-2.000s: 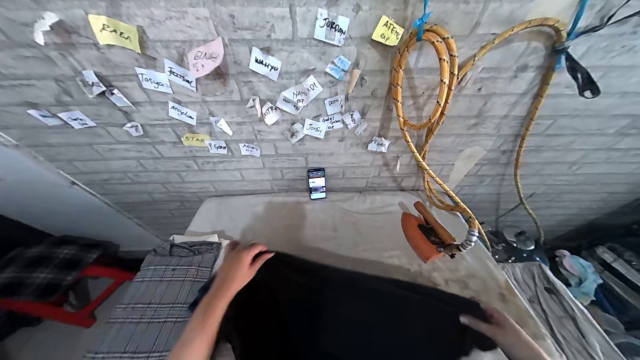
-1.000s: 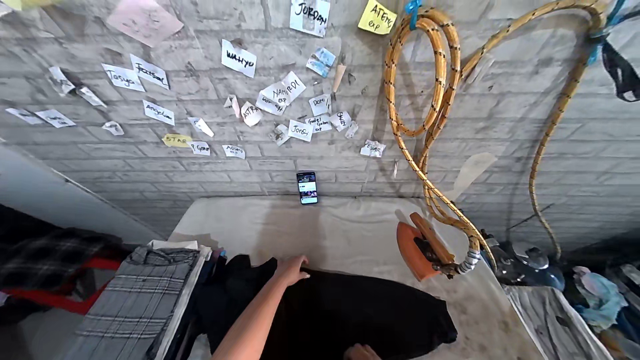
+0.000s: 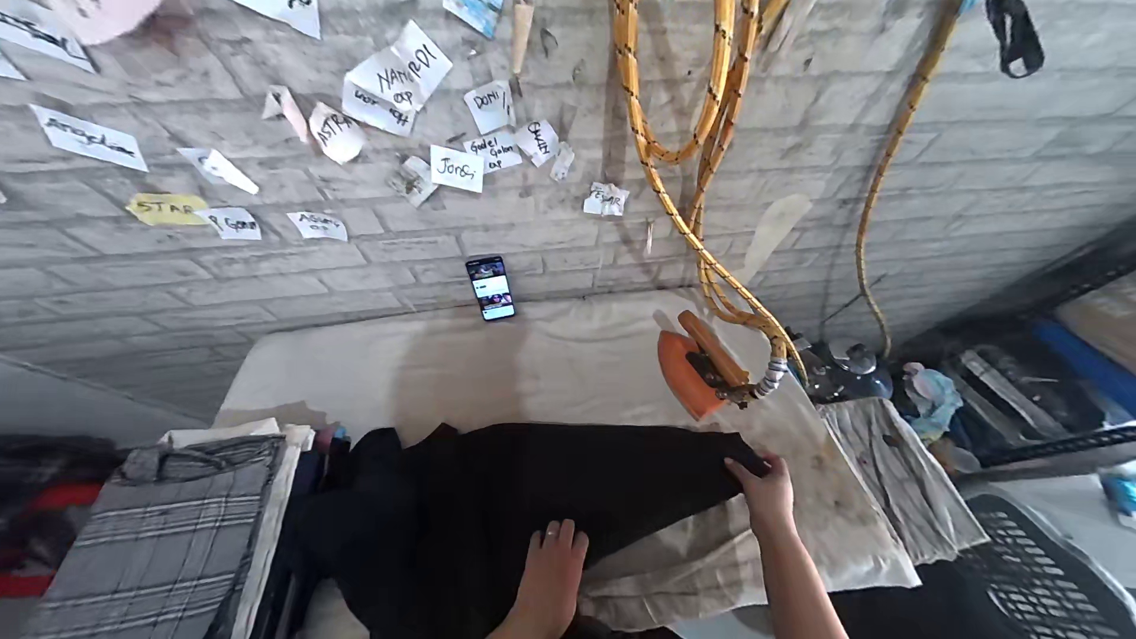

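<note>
A black cloth garment (image 3: 568, 475) lies spread over a table covered in pale cloth (image 3: 355, 364). My left hand (image 3: 552, 568) rests on the garment's near edge, with a ring on one finger; whether it grips the fabric I cannot tell. At the garment's far right end, my right hand (image 3: 765, 488) pinches its corner between thumb and fingers. Behind that corner an orange iron (image 3: 688, 373) with a wooden handle sits on the table, joined to a yellow patterned hose (image 3: 657, 186). Dark cloth bunches at the garment's left end.
A phone (image 3: 491, 288) leans on the brick wall at the table's back. Folded plaid cloth (image 3: 169, 532) is stacked at left. To the right are a striped grey cloth (image 3: 905, 479), a plastic basket (image 3: 1047, 568) and a dark shelf (image 3: 1047, 448). Paper notes with writing hang on the wall.
My right hand has come to the garment's right corner, where no hand was one second ago. My left hand has moved from the garment's far edge to its near edge. The iron stays on the table.
</note>
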